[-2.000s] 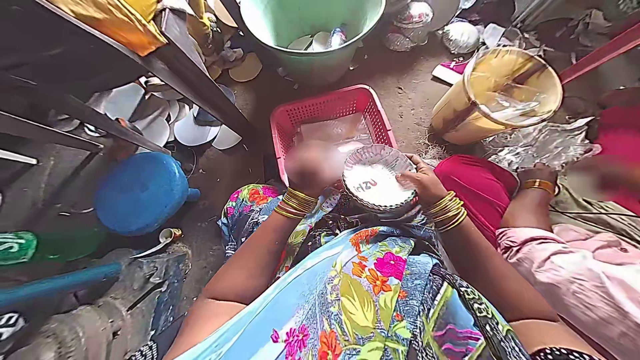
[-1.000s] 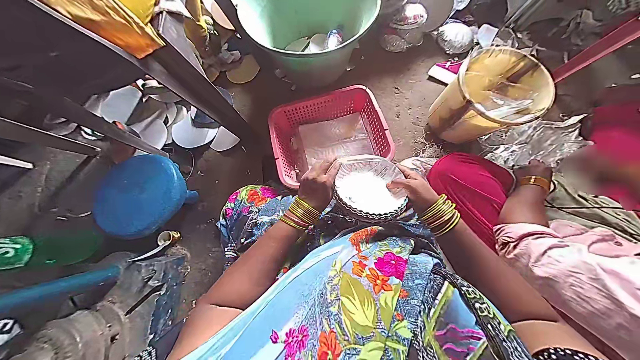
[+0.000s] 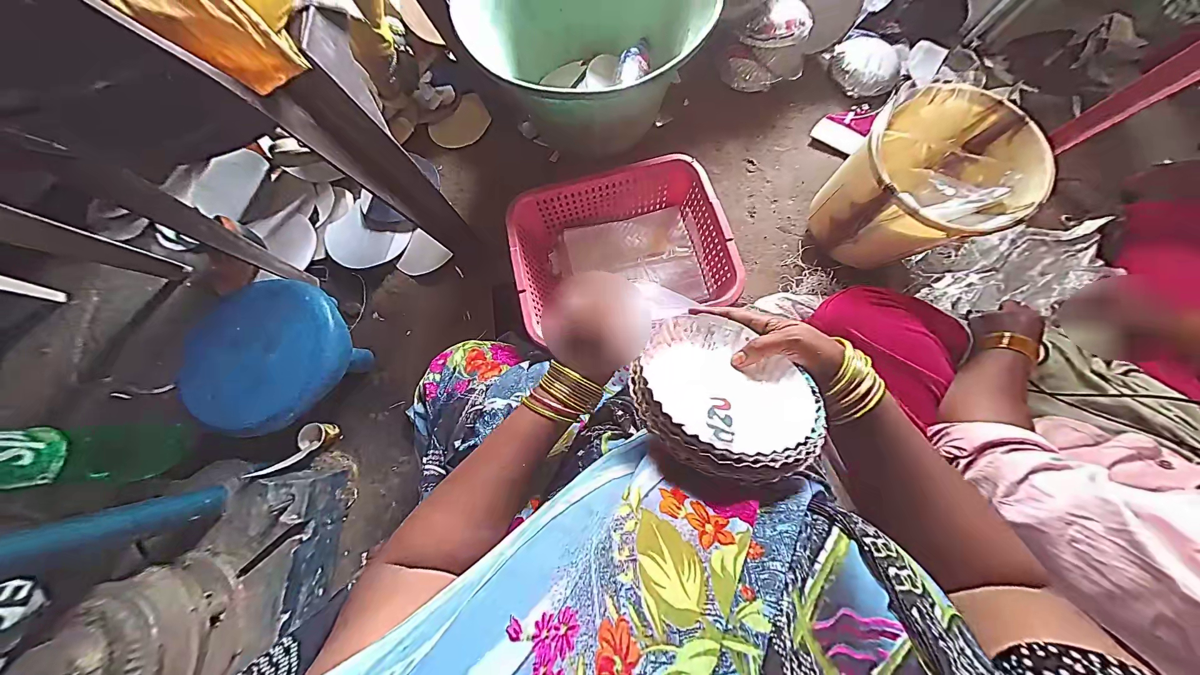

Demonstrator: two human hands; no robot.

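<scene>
A stack of round, fluted-edge paper plates rests tilted on my lap, its white top face bearing writing. My right hand grips the stack at its upper right rim, thumb on the top face. Blurred, my left hand is at the stack's upper left, over the near left side of the pink plastic basket; a thin clear plastic piece shows beside it, and whether the fingers hold it I cannot tell. Flat clear plastic sheets or bags lie in the basket.
A green tub stands beyond the basket, a yellowish bucket to its right. At left are a blue round plastic stool or lid, metal frame bars and scattered white discs. Another person's hand is at right, near crumpled foil-like sheeting.
My left hand has moved off the plate stack to above the basket's near edge. A second ago both hands held the stack. My right hand stays on it.
</scene>
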